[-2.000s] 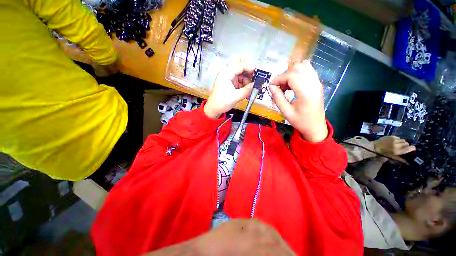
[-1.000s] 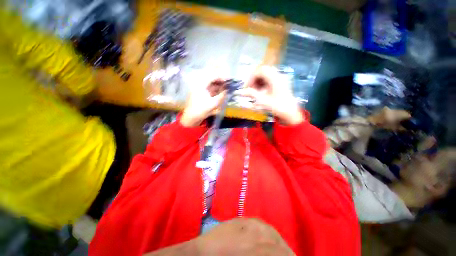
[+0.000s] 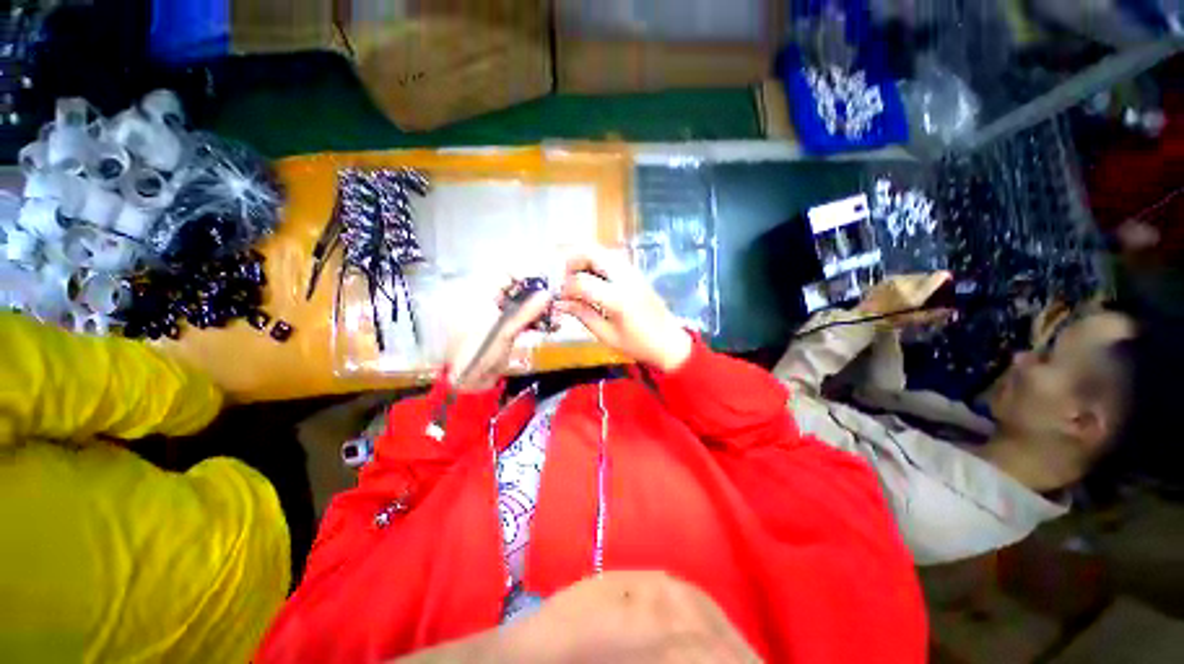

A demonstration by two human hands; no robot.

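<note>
A small dark head piece (image 3: 532, 288) is pinched between my two hands over the bright clear sheet. Its dark strap (image 3: 491, 344) runs down and left across my left hand toward the sleeve. My left hand (image 3: 483, 340) holds the head piece and strap from the left. My right hand (image 3: 621, 309) has its fingers bent against the right side of the head piece. Glare and small size hide the exact finger contact. A pile of strap assemblies (image 3: 377, 227) with speckled heads lies left of the sheet, straps pointing toward me.
White sleeves (image 3: 85, 195) and black caps (image 3: 208, 292) are heaped at left, beside a person in yellow (image 3: 117, 519). At right are a black-and-white device (image 3: 841, 234), a blue bin (image 3: 844, 97) and a person in beige (image 3: 896, 454). Cartons (image 3: 448, 59) stand beyond the bench.
The view has shifted, showing more of the far bench and the white sleeves. My hands are closer together, and the strap that hung toward my lap now lies across my left hand.
</note>
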